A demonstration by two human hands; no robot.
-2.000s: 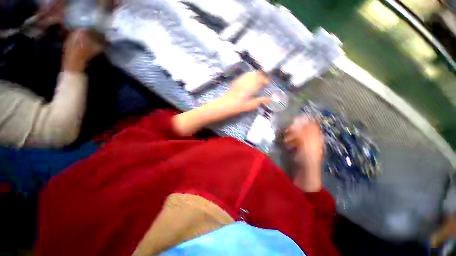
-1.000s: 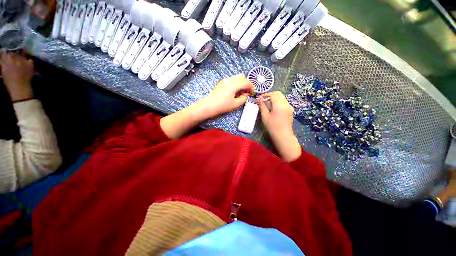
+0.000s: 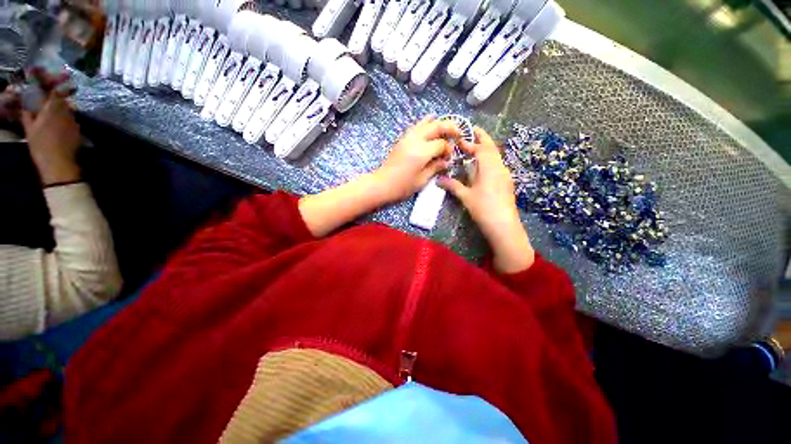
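A white handheld fan (image 3: pixel 428 205) lies in front of me on the bubble wrap, its handle toward me. Its round spoked head is partly hidden by my fingers. My left hand (image 3: pixel 421 156) has its fingers on the neck and the left side of the head. My right hand (image 3: pixel 484 180) pinches around the neck and the right side of the head, thumb below. Any small part between the fingertips is too small and covered to tell. A pile of small blue, silver and gold parts (image 3: pixel 598 195) lies just right of my right hand.
Rows of white fans (image 3: pixel 247 95) stand side by side at the upper left, and more fans (image 3: pixel 425 43) lie at the top middle. The bench's pale raised edge (image 3: pixel 676 104) curves round the right. Another person's cream sleeve (image 3: pixel 82 225) and hand are at the left.
Both hands have moved up from the neck onto the fan head, covering more of it. The neighbouring person's hand and sleeve at the left have shifted.
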